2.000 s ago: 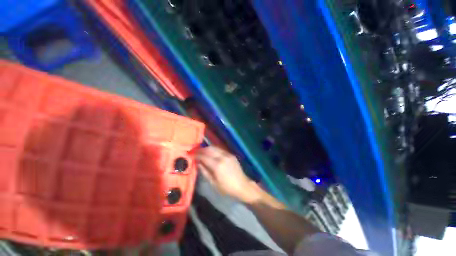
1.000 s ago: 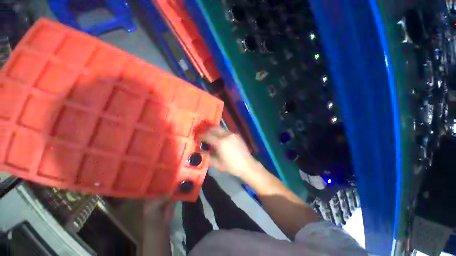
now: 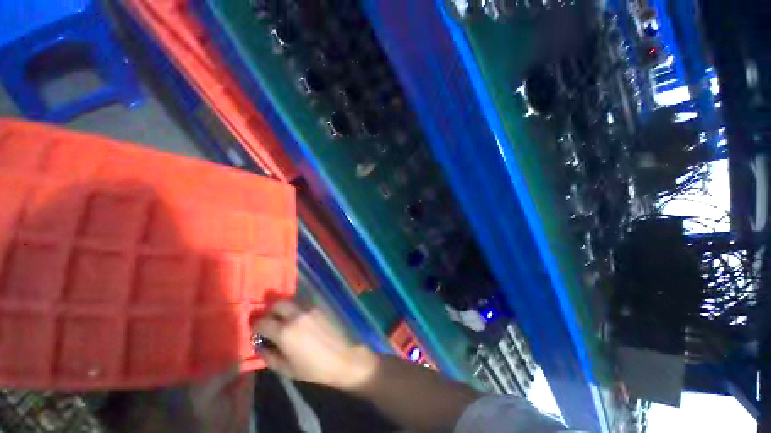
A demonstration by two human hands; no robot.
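Note:
The red-orange compartment tray (image 3: 169,287) fills the left side, and most visible pockets are empty. My right hand (image 3: 308,342) is at the tray's near right corner, its fingers closed around a small dark watch head (image 3: 260,340) with a silvery rim. The fingers partly hide the watch head and its pocket. My left hand (image 3: 221,399) is dim and blurred below the tray's near edge, holding it; its fingers are mostly hidden under the tray. A shadow lies across the tray.
Rack shelves with blue beams (image 3: 473,161) and green surfaces (image 3: 325,169) run diagonally on the right, crowded with dark round units. Stacked red-orange trays (image 3: 215,84) lie low on the rack. A blue stool (image 3: 72,72) stands on the floor upper left. Cables (image 3: 719,279) bunch far right.
My right hand has moved down along the tray's right edge to the near corner. The separate black discs seen there earlier no longer show; one shows at my fingers. The whole view has shifted.

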